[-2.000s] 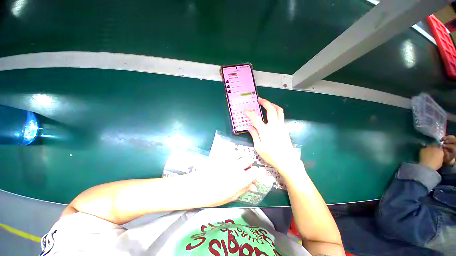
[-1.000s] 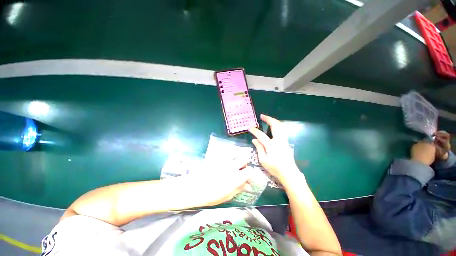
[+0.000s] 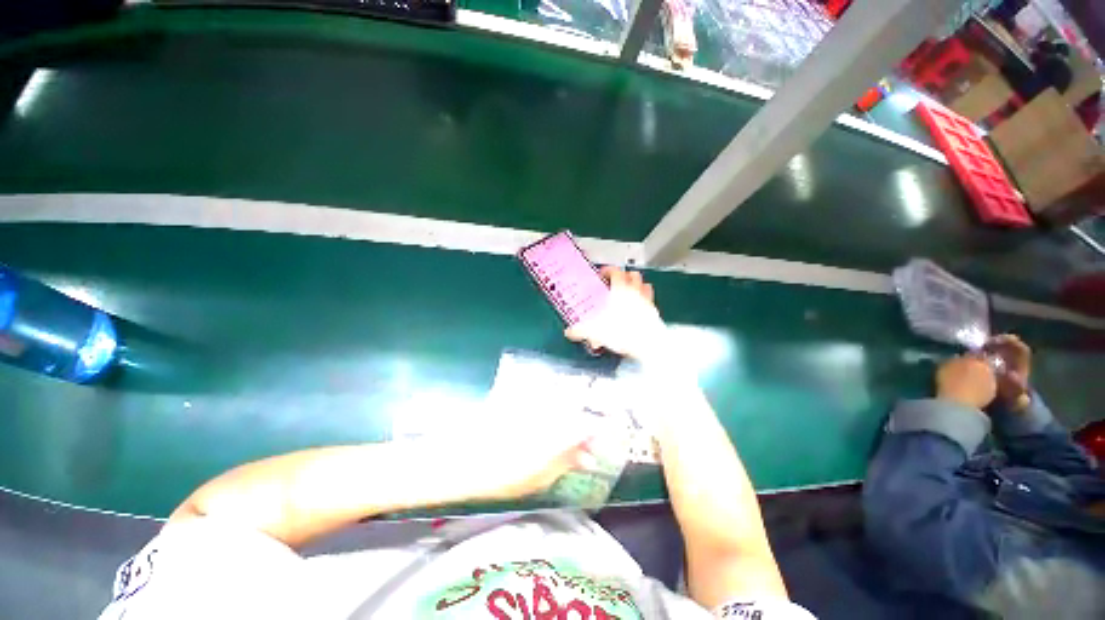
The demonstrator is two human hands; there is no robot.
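Observation:
My right hand (image 3: 624,317) is closed around the lower end of a smartphone (image 3: 565,279) with a pink screen. The phone lies tilted near the pale rail. My left hand (image 3: 551,451) is at the bench's near edge, overexposed by glare, with its fingertips on clear plastic sheets (image 3: 524,373). A greenish patterned part of the sheets (image 3: 588,484) shows below those fingertips. Glare hides much of the sheets and the exact grip of my left fingers.
A blue bottle (image 3: 55,329) lies at the left edge. A metal upright (image 3: 776,143) rises from the rail. At right, a person in denim (image 3: 939,448) holds a clear tray (image 3: 943,303). A red crate (image 3: 973,164) and cardboard box (image 3: 1060,151) are at upper right.
My right hand has gone from tapping the screen to gripping the phone, which is now turned at an angle. The view has tilted up, showing more of the far side.

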